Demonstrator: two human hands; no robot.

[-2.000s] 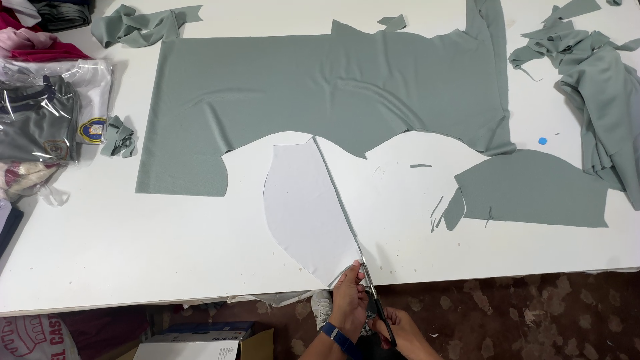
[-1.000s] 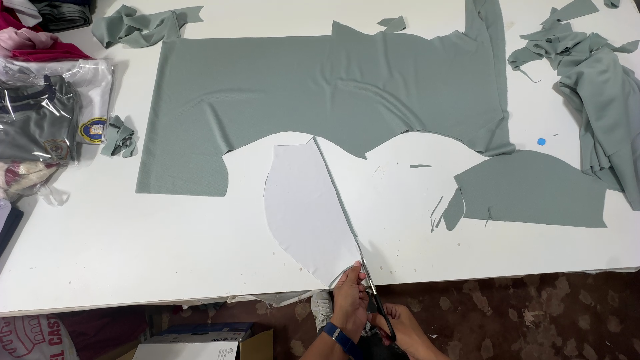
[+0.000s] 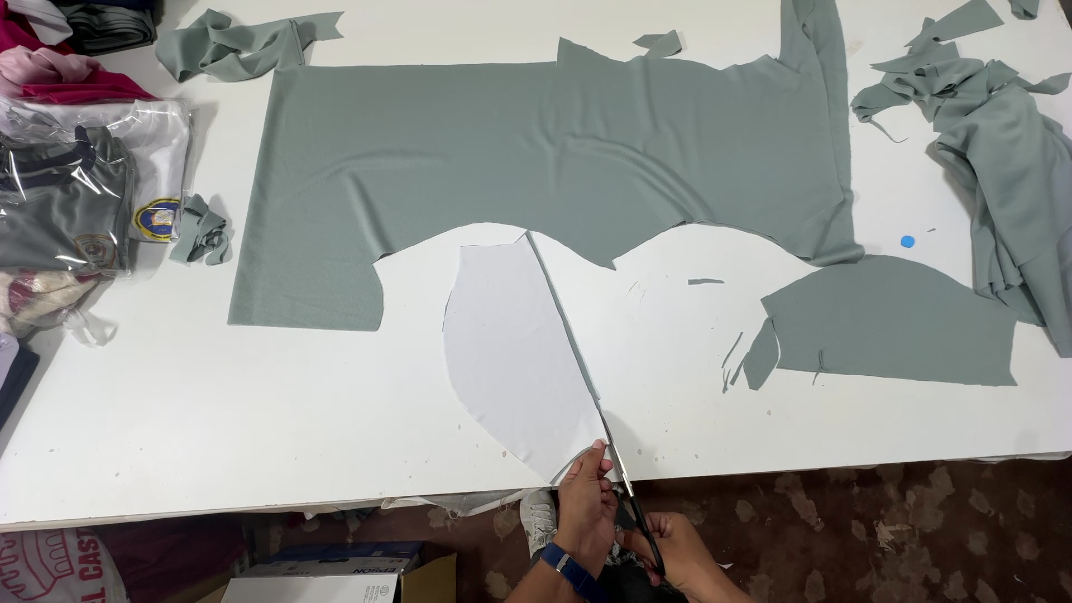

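Note:
Near the table's front edge my left hand [image 3: 589,494], with a blue watch band on its wrist, pinches the lower corner of a white pattern piece [image 3: 519,352]. Grey-green fabric shows as a thin strip along the pattern's right edge. My right hand [image 3: 674,548] grips the black handles of fabric scissors [image 3: 621,469], whose blades lie along that edge beside my left fingertips. Above the pattern a large grey-green fabric sheet [image 3: 502,142] is spread, its lower edge cut in curves. A cut grey-green fabric piece [image 3: 896,322] lies to the right.
Bagged garments [image 3: 67,193] and folded clothes line the left side of the white table [image 3: 251,419]. A crumpled grey-green fabric heap [image 3: 997,142] is at the right, and thin fabric scraps [image 3: 733,364] lie mid-table. Below the edge stands an open cardboard box [image 3: 427,578].

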